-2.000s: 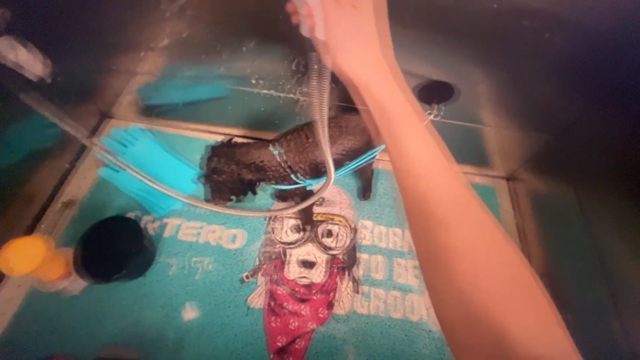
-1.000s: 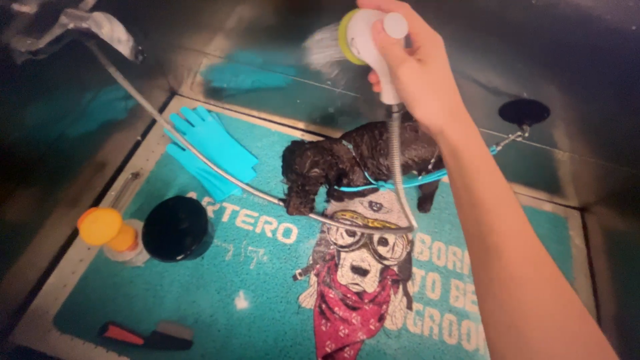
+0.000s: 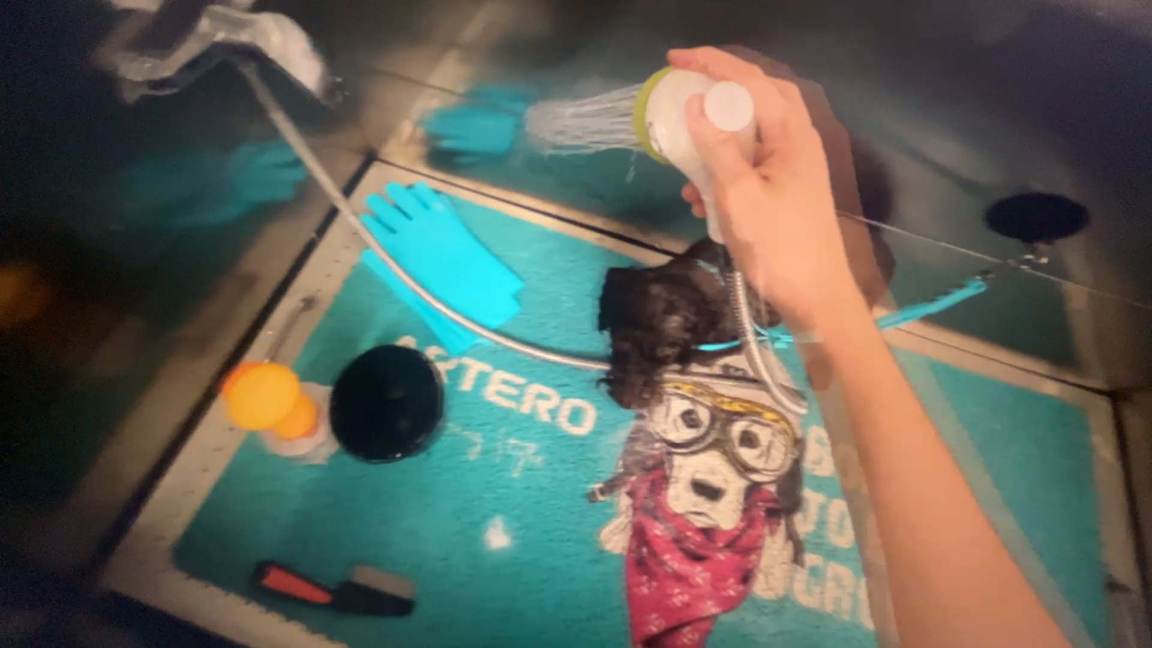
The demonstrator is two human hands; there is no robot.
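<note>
My right hand [image 3: 774, 171] grips a white shower head [image 3: 688, 126] with a yellow-green rim, raised over the tub mat. Water sprays from it toward the left. A metal shower hose [image 3: 468, 326] runs from the tap fitting [image 3: 216, 45] at upper left, loops over the mat and rises to the handle. Below my hand stands a wet black dog [image 3: 657, 310], partly hidden by my hand and forearm. A light-blue tether [image 3: 931, 309] reaches from the dog to a black round wall anchor [image 3: 1037, 217]. My left hand is out of view.
Turquoise rubber gloves [image 3: 445, 261] lie on the printed turquoise mat [image 3: 531, 540], under the hose. At left are a black bowl [image 3: 387, 403] and a bottle with an orange top [image 3: 265, 398]. A black-and-red grooming brush [image 3: 333, 589] lies near the front. Dark, reflective tub walls stand behind.
My right hand, at the top edge with the shower head mostly out of frame two seconds ago, now shows fully with it. The spray points left, as one second ago. The view has shifted.
</note>
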